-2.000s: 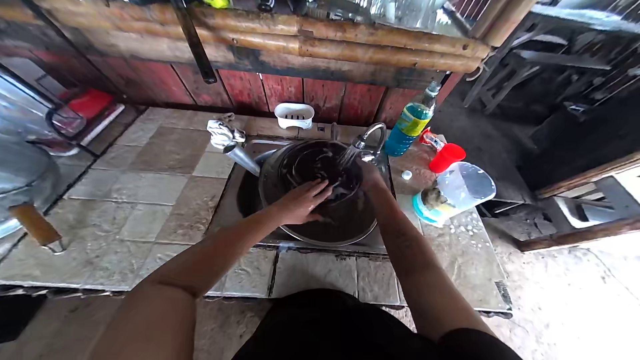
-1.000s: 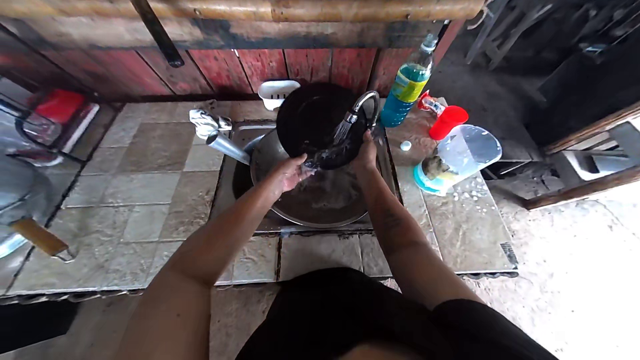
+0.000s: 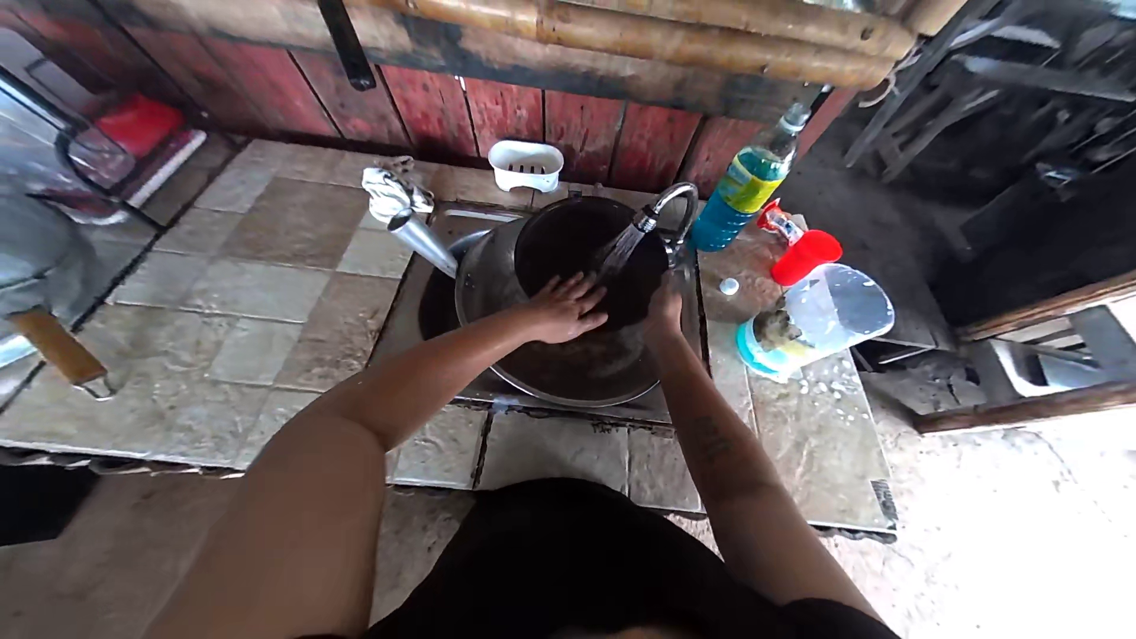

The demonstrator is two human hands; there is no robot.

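In the sink, a dark round pan [image 3: 568,235] is tilted inside a large metal basin [image 3: 577,386]. Water runs from the curved faucet [image 3: 679,195] into the pan. My left hand [image 3: 568,309] lies with spread fingers on the pan's inner surface, beside the stream. My right hand [image 3: 664,311] grips the pan's right rim, just below the faucet; its fingertips are partly hidden. A metal handle [image 3: 422,242] sticks out of the sink at the left.
Right of the sink stand a bottle of blue liquid [image 3: 741,191], a red cup [image 3: 806,256], a white cap [image 3: 729,286] and a clear plastic container [image 3: 834,311]. A white soap dish [image 3: 525,166] sits behind. A wooden-handled utensil [image 3: 58,346] lies far left.
The pan was raised and tilted under the faucet a second ago and now sits lower in the basin. My left hand has moved from its near edge onto its inside.
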